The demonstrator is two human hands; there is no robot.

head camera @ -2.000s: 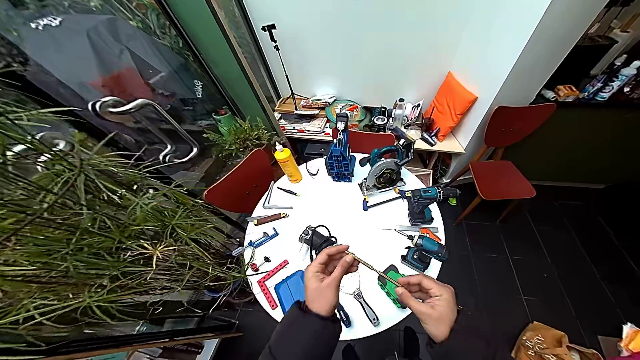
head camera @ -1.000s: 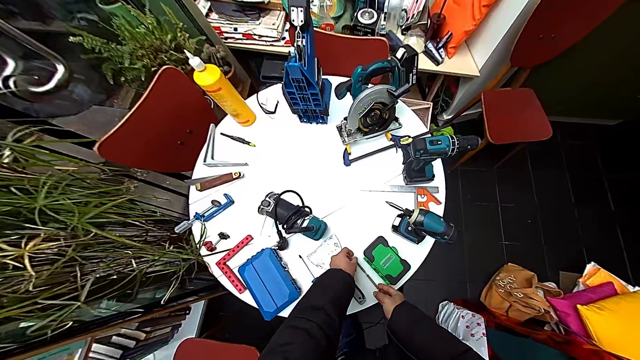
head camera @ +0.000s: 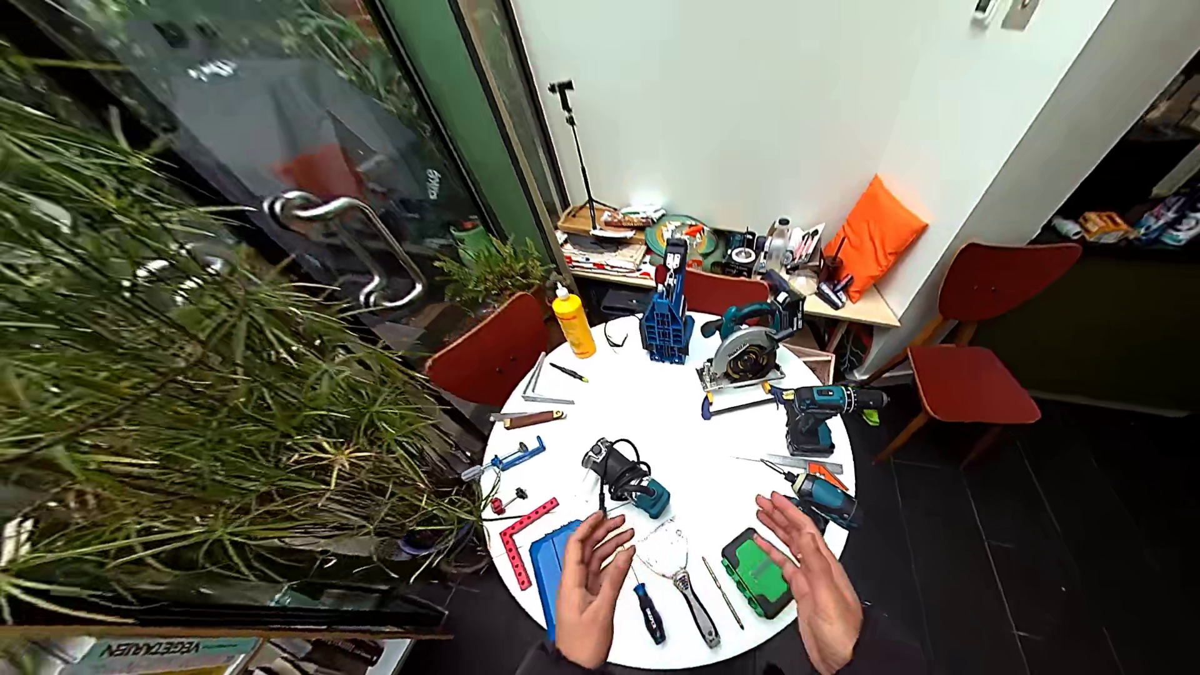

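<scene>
My left hand [head camera: 592, 586], fingers spread and holding nothing, is raised near the blue case [head camera: 548, 562]. My right hand [head camera: 814, 577] is also empty, just right of the green-and-black case [head camera: 757, 574]. Between them on the round white table [head camera: 675, 412] lie a blue-handled screwdriver [head camera: 649, 614], a wide scraper [head camera: 694, 607] with a grey handle, and a thin metal rod [head camera: 723, 593]. Beyond them rests a corded teal-and-black power tool [head camera: 626, 478]. A teal cordless driver [head camera: 825, 497] sits beyond my right hand.
Around the table's edge are a drill [head camera: 816, 412], a circular saw [head camera: 745, 356], a blue plastic tool [head camera: 667, 323], a yellow bottle [head camera: 573, 323], a red angle square [head camera: 517, 539] and a blue clamp [head camera: 511, 457]. Red chairs [head camera: 975, 384] and leafy plants [head camera: 234, 375] surround it.
Two seconds ago both hands held the thin rod above the table. Now it lies beside the scraper, and my hands are apart and empty. The view has shifted.
</scene>
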